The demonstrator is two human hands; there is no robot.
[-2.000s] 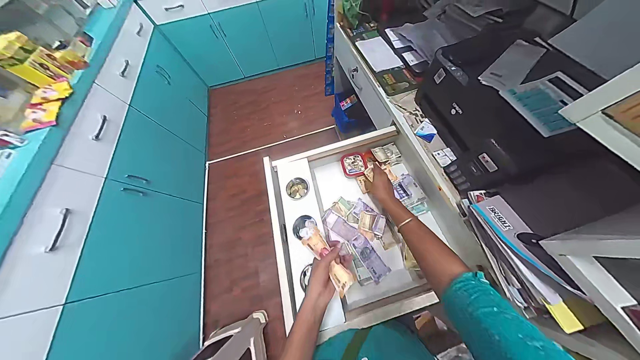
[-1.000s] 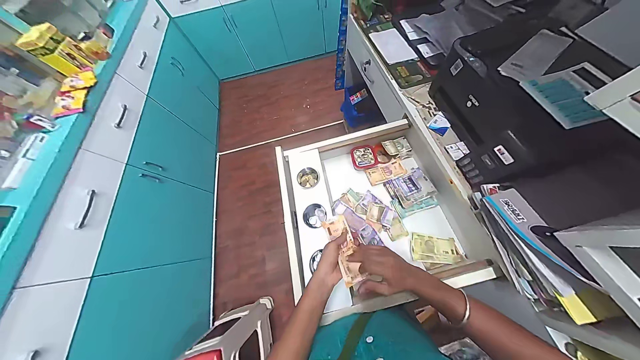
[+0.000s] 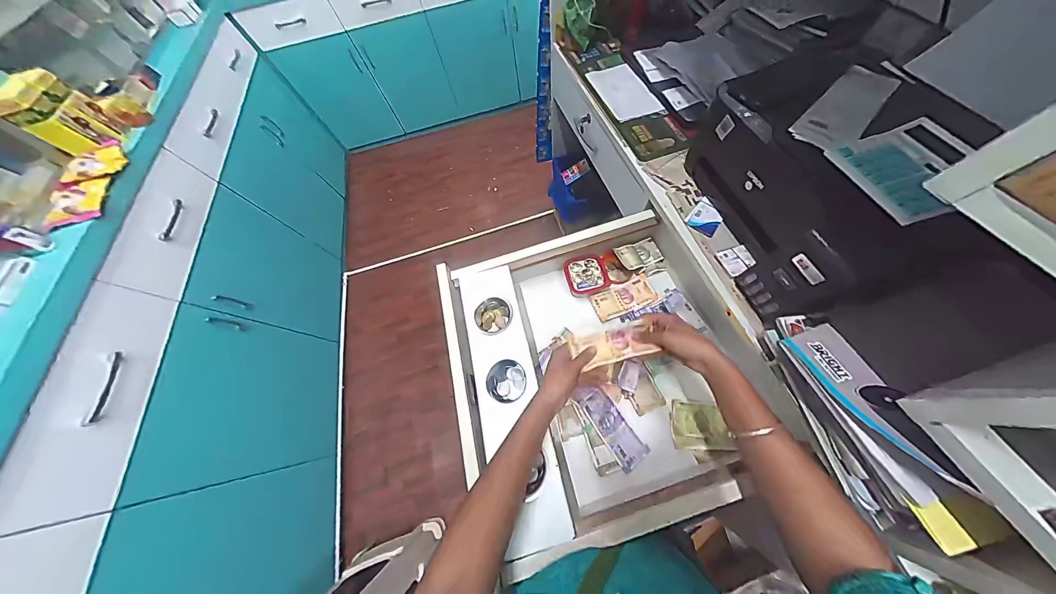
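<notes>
My left hand (image 3: pixel 564 370) and my right hand (image 3: pixel 678 340) hold orange banknotes (image 3: pixel 615 345) stretched between them, above an open white drawer (image 3: pixel 549 235). Beneath them lie purple banknotes (image 3: pixel 612 429) and other notes in a loose spread. Another orange banknote (image 3: pixel 624 299) lies flat beyond my hands, beside a red container of coins (image 3: pixel 586 275). A yellowish-green banknote (image 3: pixel 700 426) rests at the drawer's near right. Coins sit in round metal cups (image 3: pixel 493 315) sunk in the drawer's left strip; my left forearm partly covers the nearest cup.
A black printer (image 3: pixel 775 198) stands on the right counter, with stacked folders (image 3: pixel 858 404) nearer me. Teal cabinets (image 3: pixel 247 239) with white drawers line the left side. Part of a chair (image 3: pixel 396 554) is at the bottom, on the reddish wood-look floor (image 3: pixel 396 396).
My right hand was over the notes near the red container, then came to my left hand by the drawer's near edge. Both hands have since moved forward over the drawer with the orange notes.
</notes>
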